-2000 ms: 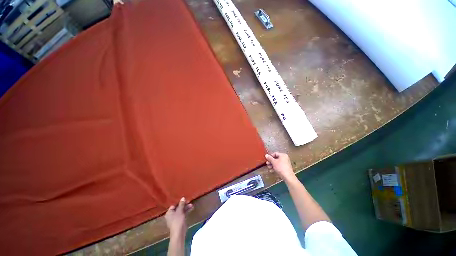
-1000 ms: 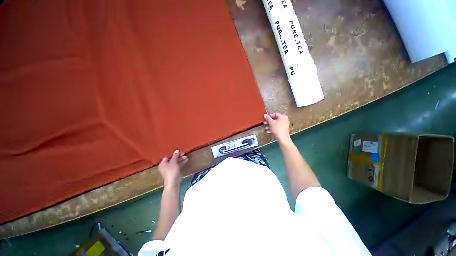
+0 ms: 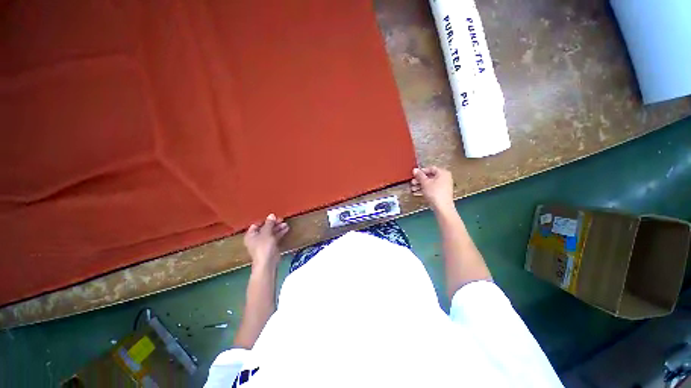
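The orange-red fabric lay (image 3: 303, 98) covers the left and middle of the table, with folds and creases at its left part and a dark line along its near edge. My right hand (image 3: 434, 186) pinches the lay's near right corner between thumb and fingertips. My left hand (image 3: 265, 236) is at the near edge, further left, with the fabric edge at its fingertips. A small white-silver metal piece with dark parts (image 3: 364, 212) lies on the table's near border between my hands, just off the fabric.
The brown wooden table (image 3: 542, 98) has a curved-looking near edge. A white roll tube printed "PURE TEA" (image 3: 485, 125) lies right of the lay. A wide white paper roll (image 3: 658, 57) is at far right. Cardboard boxes stand on the green floor, right (image 3: 602, 261) and lower left (image 3: 125, 362).
The view has tilted down and shifted, so the table's far part has left the picture. Both hands remain at the same places along the fabric's near edge.
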